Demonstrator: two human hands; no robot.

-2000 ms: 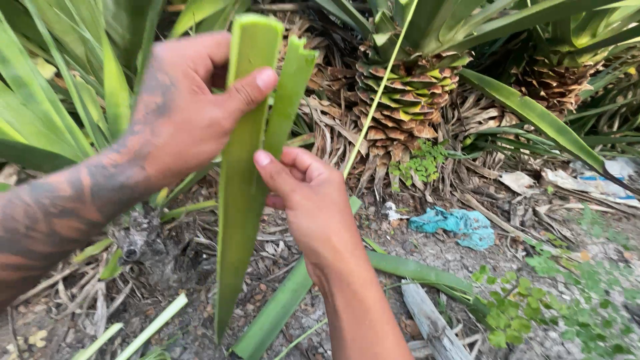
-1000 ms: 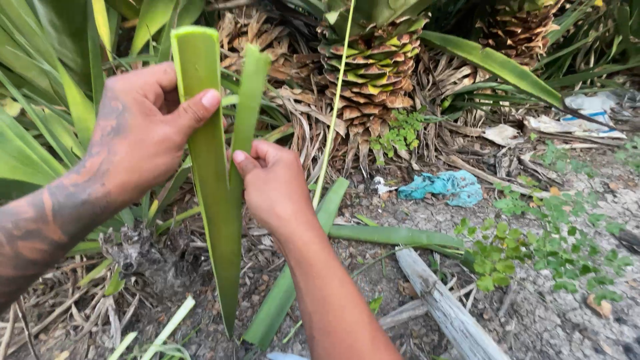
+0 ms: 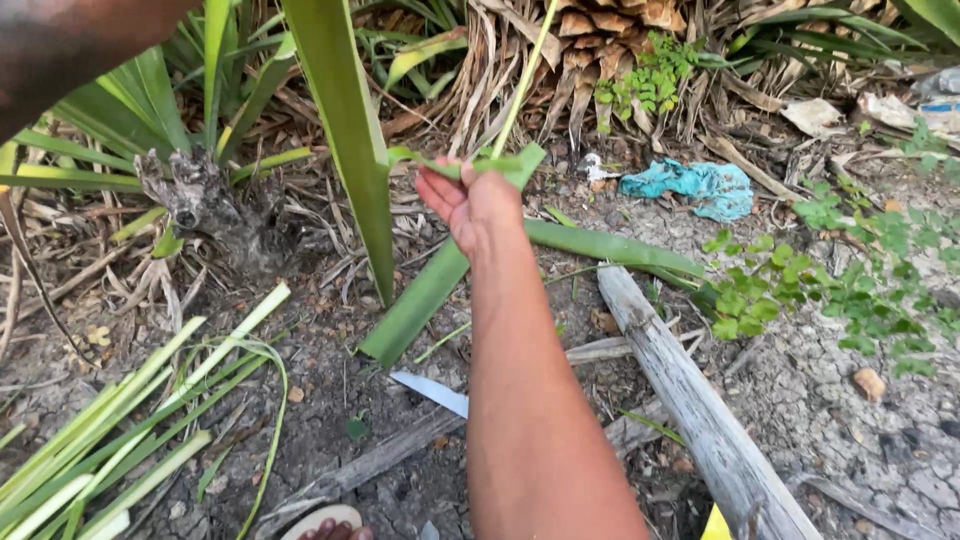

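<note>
A broad green leaf blade (image 3: 341, 127) hangs point down at upper centre, its top out of frame. My left hand is outside the view; only the blurred left forearm shows at the top left corner. My right hand (image 3: 476, 199) grips a narrow green leaf strip (image 3: 420, 157) that still joins the blade's right edge near its lower part. Beneath my right hand a cut green leaf piece (image 3: 416, 304) lies on the soil, and another leaf piece (image 3: 611, 246) lies to its right. A knife blade (image 3: 431, 391) shows on the ground, its rear part hidden by my right forearm.
Several cut leaf strips (image 3: 135, 435) lie at lower left. A weathered wooden pole (image 3: 697, 397) slants across the right. A dry stump (image 3: 217, 206) stands left, and crumpled turquoise material (image 3: 694, 187) lies upper right. A foot in a sandal (image 3: 326, 523) shows at the bottom.
My right hand has pulled the strip down and away from the broad blade, lengthening the split. My left hand has left the view at the top. The view has tilted downward.
</note>
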